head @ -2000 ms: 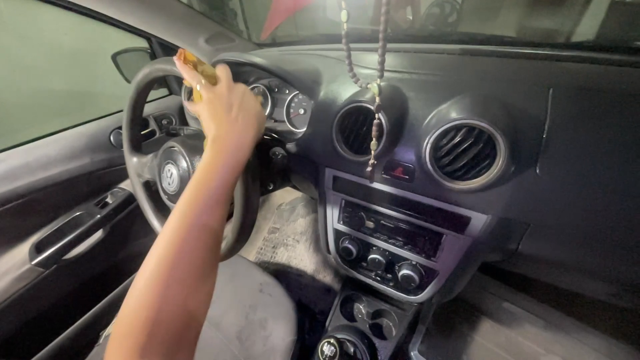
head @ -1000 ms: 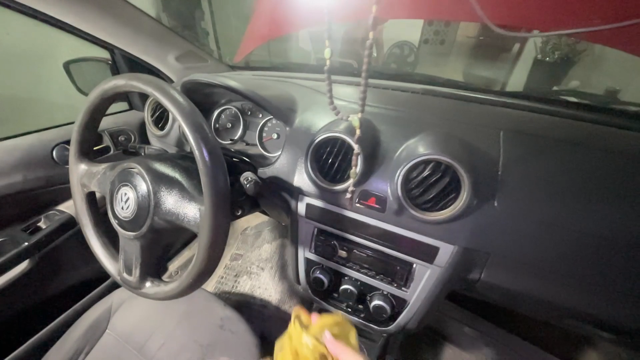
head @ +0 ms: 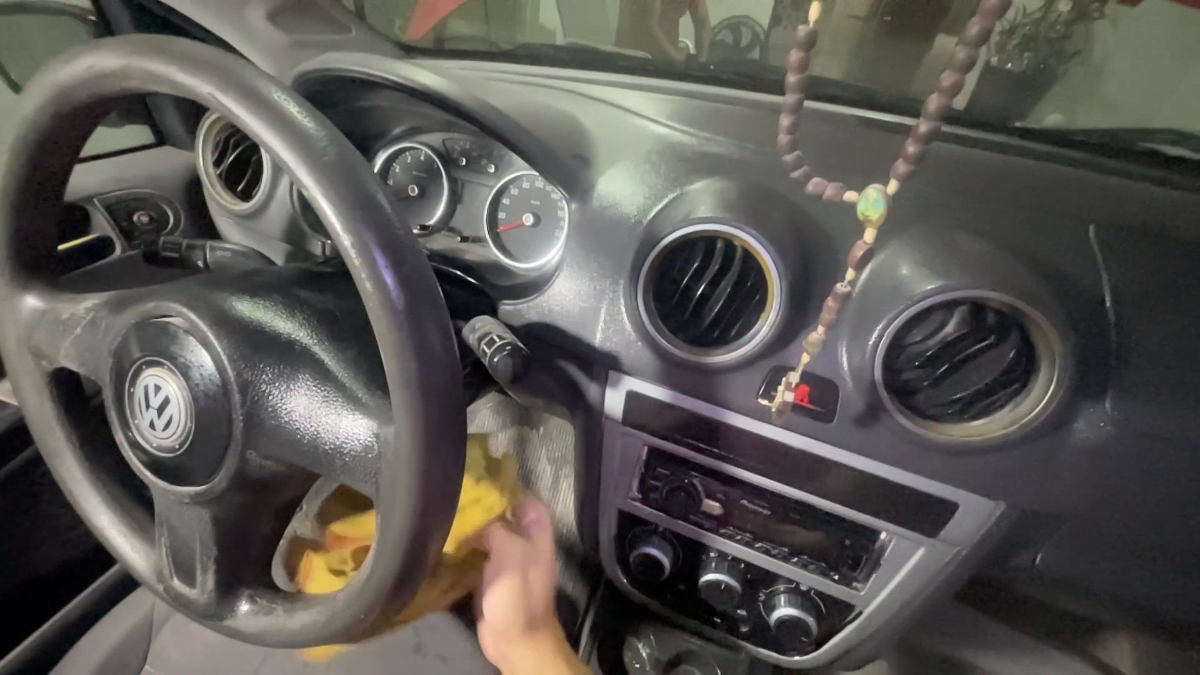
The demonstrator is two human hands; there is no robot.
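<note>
My right hand [head: 520, 586] reaches up from the bottom centre, blurred, and is closed on a yellow cloth [head: 483, 497]. Part of the cloth hangs below and behind the rim of a black steering wheel [head: 422, 375], and part shows through the wheel's lower opening. The wheel's rim hides some of the cloth, and my fingertips are hard to make out. Right of my hand is the silver-edged centre console with a car radio [head: 759, 516] and round control knobs [head: 720, 579]. My left hand is out of view.
A wiper or indicator stalk [head: 497, 350] juts out above my hand. A beaded rosary [head: 872, 202] hangs before the dashboard [head: 600, 225] and its round air vents [head: 710, 292]. A grey seat [head: 403, 647] lies below the wheel.
My right hand and the yellow cloth have moved left from the bottom centre, to beside and behind the lower wheel. Earlier they were up at the wheel's top. The view is now closer to the wheel.
</note>
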